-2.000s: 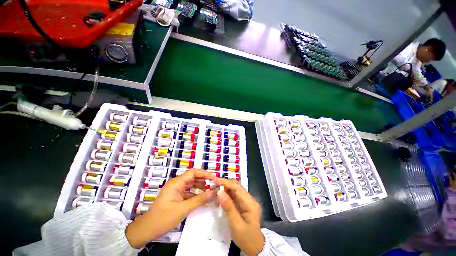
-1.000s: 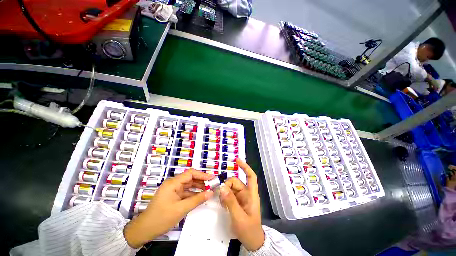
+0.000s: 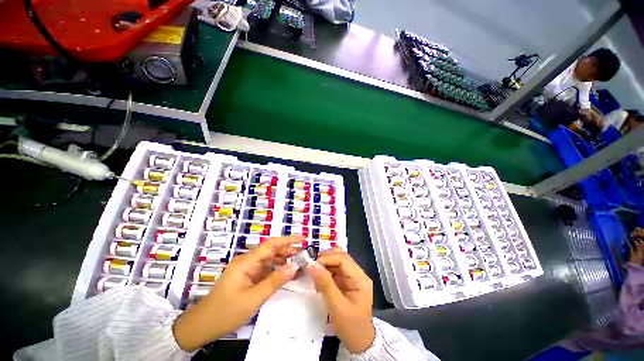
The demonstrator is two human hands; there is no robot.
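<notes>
My left hand (image 3: 247, 285) and my right hand (image 3: 344, 292) are bare and meet over the near edge of a white component tray (image 3: 185, 233). Between their fingertips they hold a small cylindrical component (image 3: 302, 259), silvery with a dark end. A white sheet (image 3: 288, 324) lies under the fingers and hangs down towards me. The tray holds rows of small cylinders, white and silver with red or yellow bands at the left, black or blue and red at the right. My fingers hide part of the component.
Stacked white trays (image 3: 459, 233) with similar parts are at the right. A white handheld tool (image 3: 65, 159) with a cable lies at the left. A red-orange bin (image 3: 85, 25) sits above a metal box (image 3: 161, 65). A green conveyor (image 3: 353, 116) crosses behind. A person (image 3: 582, 81) is beside blue bins (image 3: 565, 151).
My right index finger has bent down from its raised position to the component. The component has turned slightly between the fingertips. The trays have not visibly moved.
</notes>
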